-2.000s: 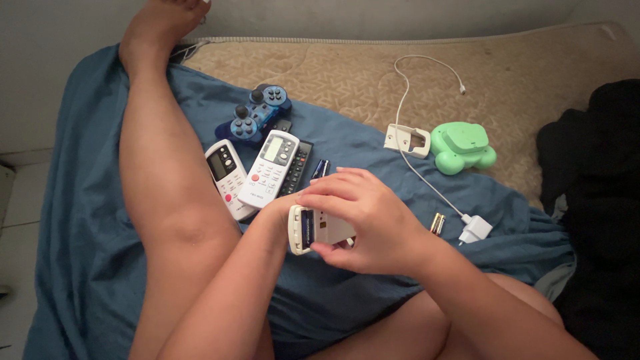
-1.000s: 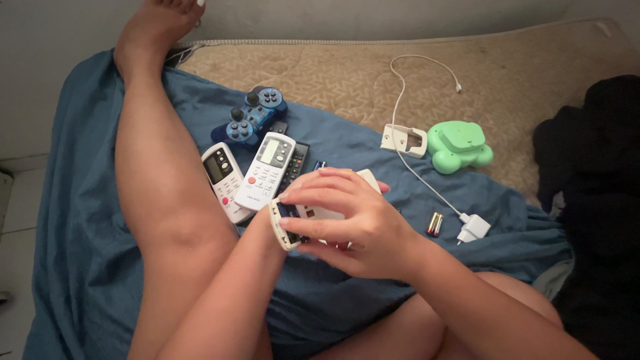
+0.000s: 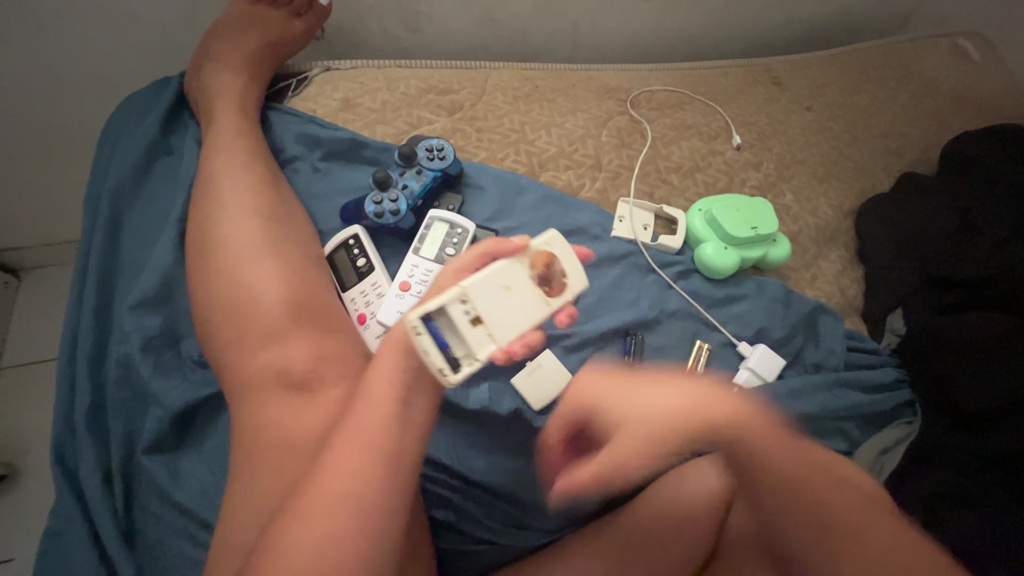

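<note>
Back side up, a white remote control rests in my left hand, its battery compartment uncovered. One blue battery shows inside that compartment. My right hand is blurred and curled, apart from the remote; whether it holds anything cannot be seen. Between the hands, a white battery cover lies on the blue cloth. Dark blue batteries and gold-coloured batteries lie just beyond my right hand.
Two white remotes and a blue game controller lie at the left. A white holder, a green plastic object and a charger with its cable are at the right. Dark fabric lies at the far right.
My right hand has moved off the remote, toward the right and nearer my body. The remote's back and its open compartment are now in plain view.
</note>
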